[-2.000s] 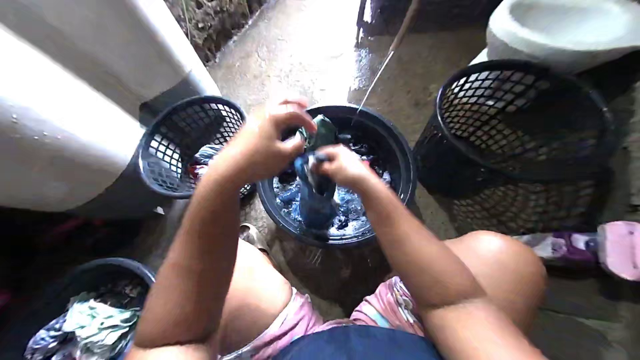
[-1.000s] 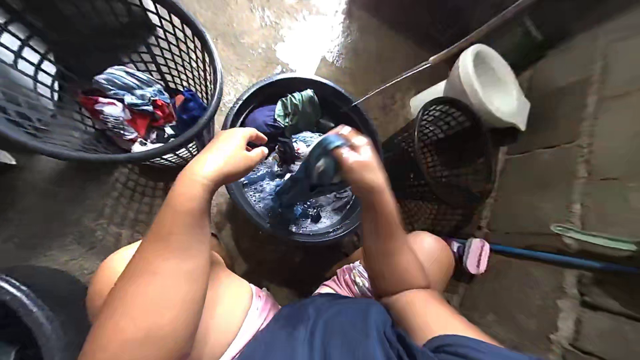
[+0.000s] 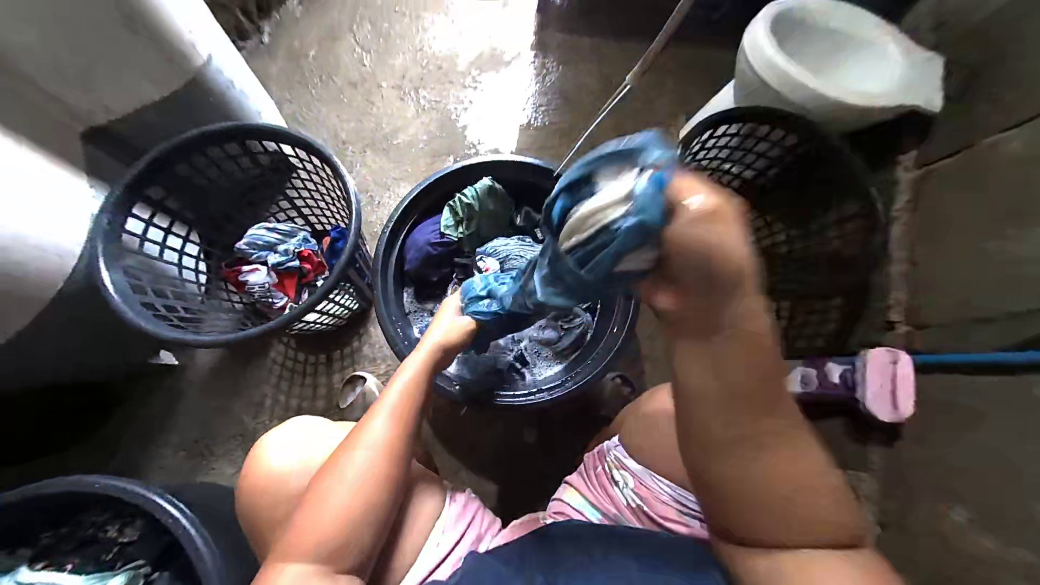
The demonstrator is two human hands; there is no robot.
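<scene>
A wet blue garment (image 3: 561, 272) is stretched between my hands above a round black tub (image 3: 390, 325). My left hand (image 3: 452, 327) grips its lower end over the tub's left part. Higher up and to the right, my right hand (image 3: 703, 244), blurred, holds the other end, where a pale lining shows. In the tub, a green cloth (image 3: 479, 211), a dark purple cloth (image 3: 428, 253) and other wet laundry lie in sudsy water. The garment hides part of the tub's contents.
A black mesh basket (image 3: 146, 313) with clothes stands left of the tub; another mesh basket (image 3: 865, 244) and a white basin (image 3: 756, 49) are at right. A dark bucket (image 3: 191, 520) with cloth is at lower left. A pink and purple brush-like object (image 3: 886, 384) lies at right. The floor (image 3: 357, 89) is wet.
My right hand has lifted its end of the blue garment up and to the right. My left hand, apart from the garment one second ago, now grips it. The view has shifted.
</scene>
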